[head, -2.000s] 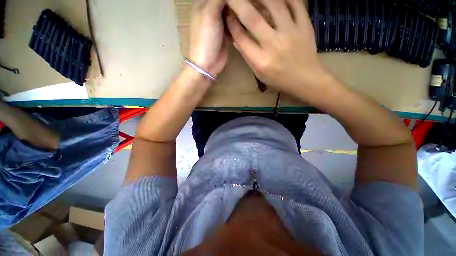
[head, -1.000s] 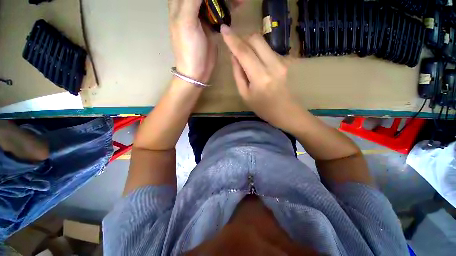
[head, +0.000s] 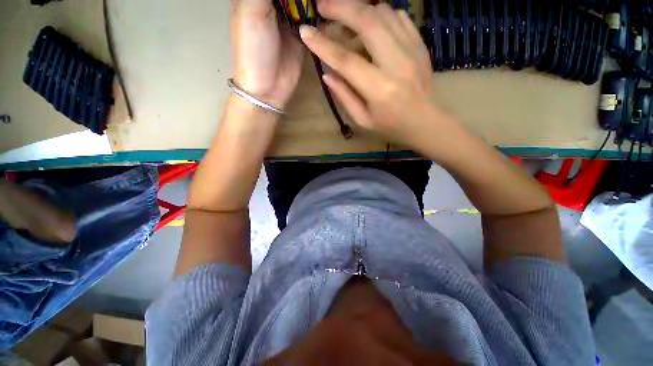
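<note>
A black open unit with yellow inside [head: 299,10] is at the top edge of the head view, partly cut off. My left hand [head: 263,53] holds it from its left side. My right hand [head: 379,68] is at its right side, with the index fingertip at the unit's lower end; whether it grips the unit is not clear. A thin black cable lead [head: 328,89] hangs from the unit between my hands and ends in a small connector plug [head: 347,132] over the cardboard sheet [head: 308,143].
A row of black housing covers [head: 512,39] stands at the right. Black wired units [head: 613,100] with pale labels lie at the far right, cables hanging. Another cover stack [head: 70,80] lies at the left. A person's arm [head: 32,211] and jeans are at the left. A red stool [head: 573,182] is below.
The cable lead now shows hanging between my hands. My right hand has moved up and right, now covering most of the labelled black unit that lay beside the cover row.
</note>
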